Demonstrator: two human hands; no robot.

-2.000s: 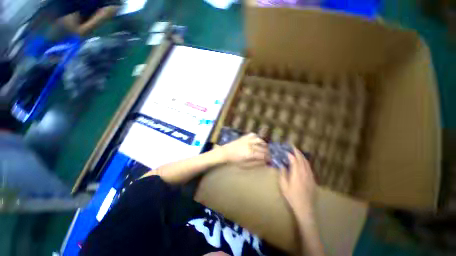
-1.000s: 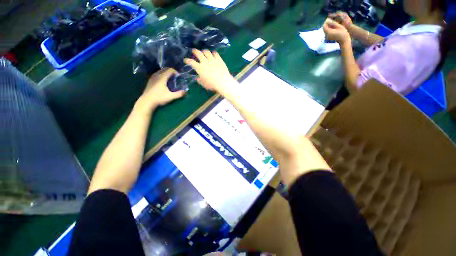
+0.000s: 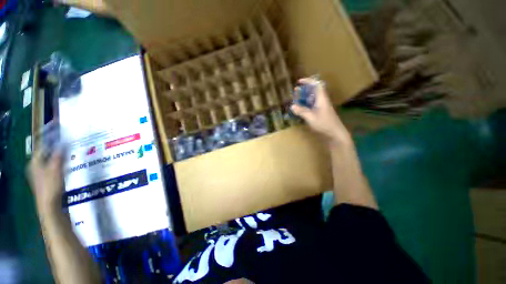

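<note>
The open brown carton [image 3: 252, 180] stands in front of me with a cardboard cell divider [image 3: 222, 83] inside. Shiny bagged units [image 3: 233, 132] fill most of the row of cells nearest me; the cells behind look empty. My right hand [image 3: 320, 113] grips a dark bagged unit [image 3: 305, 95] at the row's right end, above the divider. My left hand [image 3: 47, 169], strongly blurred, is over the left edge of the white printed surface. It seems to hold a shiny bagged unit [image 3: 51, 136]. Its fingers are not clear.
The white printed surface [image 3: 111, 158] lies left of the carton, with a blurred clear-wrapped item [image 3: 67, 80] at its far corner. Small white cards [image 3: 26, 97] lie on the green bench at far left. Folded cardboard strips [image 3: 396, 66] are on the floor at right.
The view has swung from the bench back to the carton. My hands have left the bagged pile and moved apart; the right is now over the carton with a unit, the left beside the white surface.
</note>
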